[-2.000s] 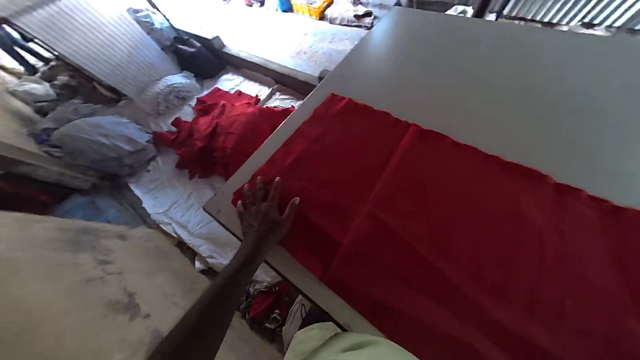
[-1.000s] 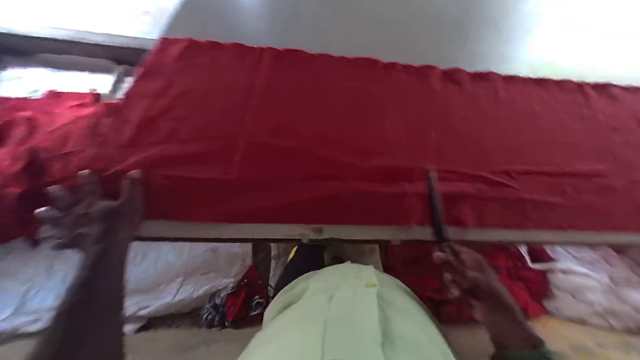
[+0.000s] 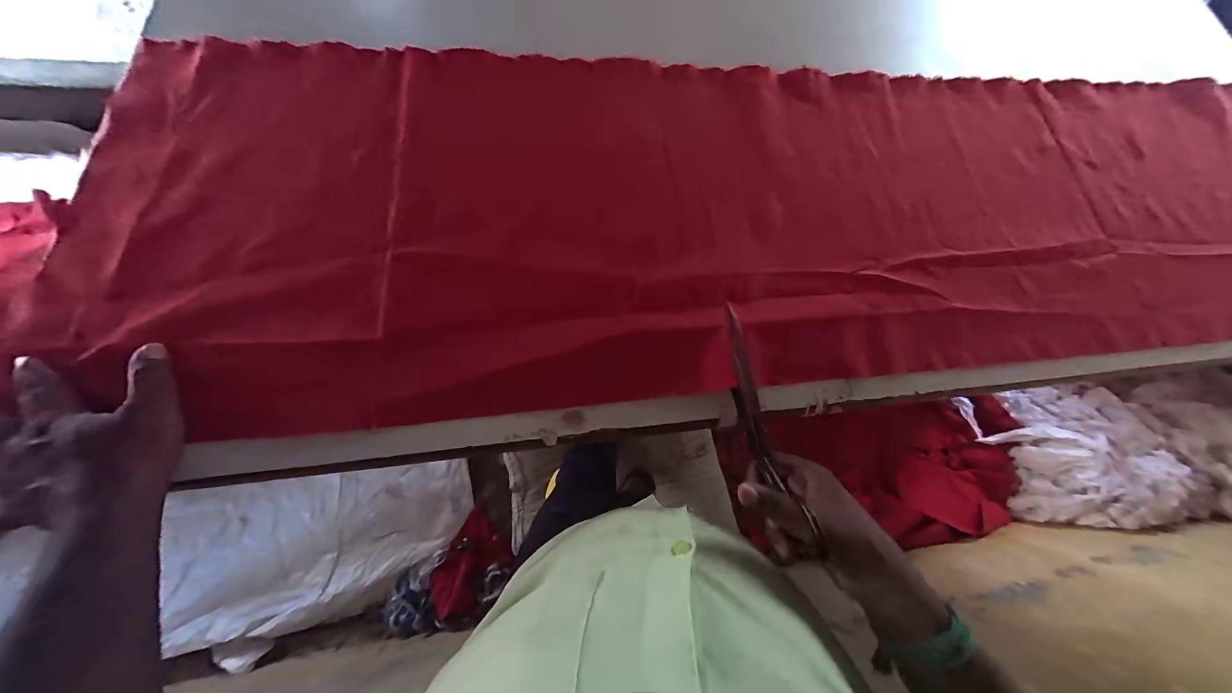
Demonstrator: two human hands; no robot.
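Note:
A wide piece of red cloth [image 3: 577, 212] lies over the table, with a few creases and a ragged far edge. My left hand [image 3: 91, 443] rests at the cloth's near left corner, fingers apart, holding nothing. In my right hand [image 3: 799, 510] is a pair of scissors [image 3: 749, 404], gripped by the handles at the table's near edge. The blades point away from me and their tips lie against the cloth. Whether the blades are parted cannot be told.
The pale tabletop [image 3: 577, 29] shows beyond the cloth. Below its near edge are a white sheet [image 3: 318, 539] at left, a heap of red cloth [image 3: 924, 472] and a pile of whitish fabric [image 3: 1107, 462] at right. More red cloth [image 3: 24, 231] hangs at the far left.
The view has swung to face the table's long edge. My left hand remains near the cloth's left end. My right hand, out of sight two seconds ago, has come into view with the scissors.

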